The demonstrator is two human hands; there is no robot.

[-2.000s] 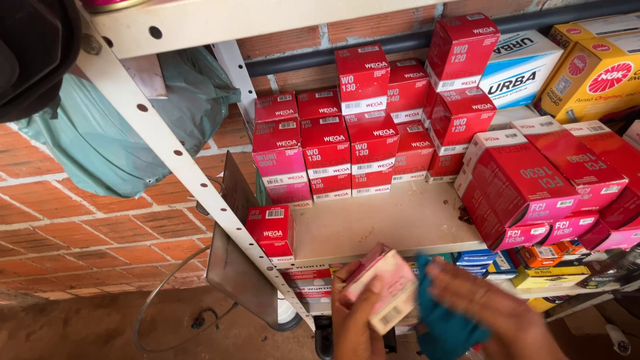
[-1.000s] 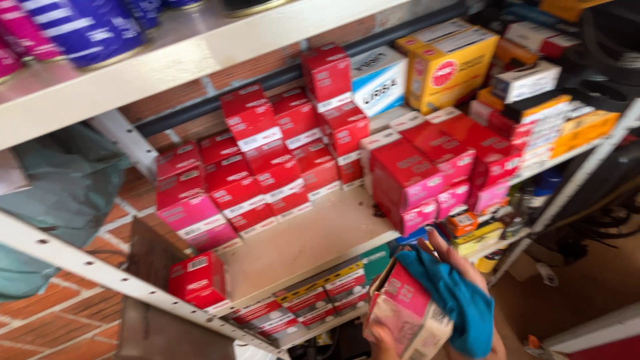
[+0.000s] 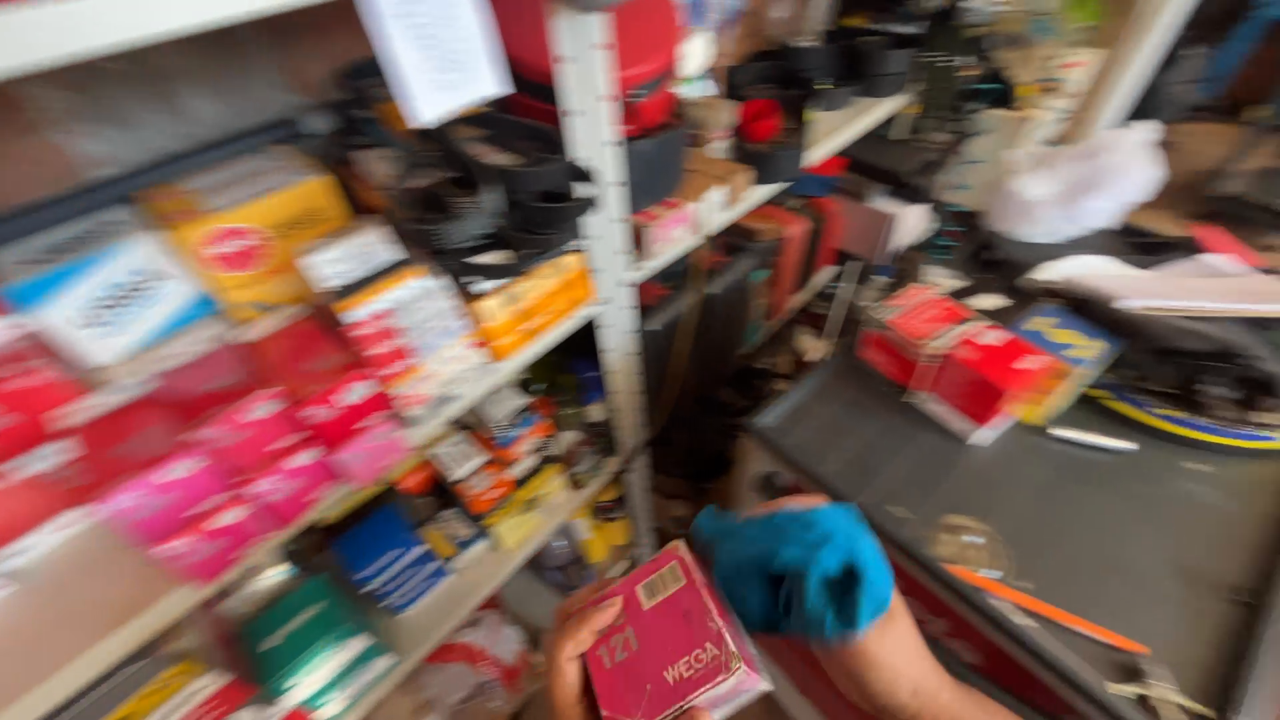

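At the bottom centre, my left hand (image 3: 575, 645) grips a magenta WEGA filter box (image 3: 665, 640), fingers on its left side and below. The box has a barcode label on top and worn edges. Just to its right, a bunched blue cloth (image 3: 800, 572) covers most of my right hand (image 3: 795, 505), which is shut on it. The cloth is at the box's upper right edge; whether it touches is not clear.
Left, a shelf (image 3: 540, 350) bears red and pink boxes (image 3: 250, 430) and a yellow box (image 3: 250, 230). Right, a dark worktop (image 3: 860, 480) holds red boxes (image 3: 960, 360), an orange strip-like tool (image 3: 1045, 608) and a white pen-like item (image 3: 1092, 438). A metal upright (image 3: 605, 250) stands between.
The view has swung right from the shelf towards the worktop. The box has turned, so its magenta printed face shows. The right hand's cloth is now bunched over the hand beside the box.
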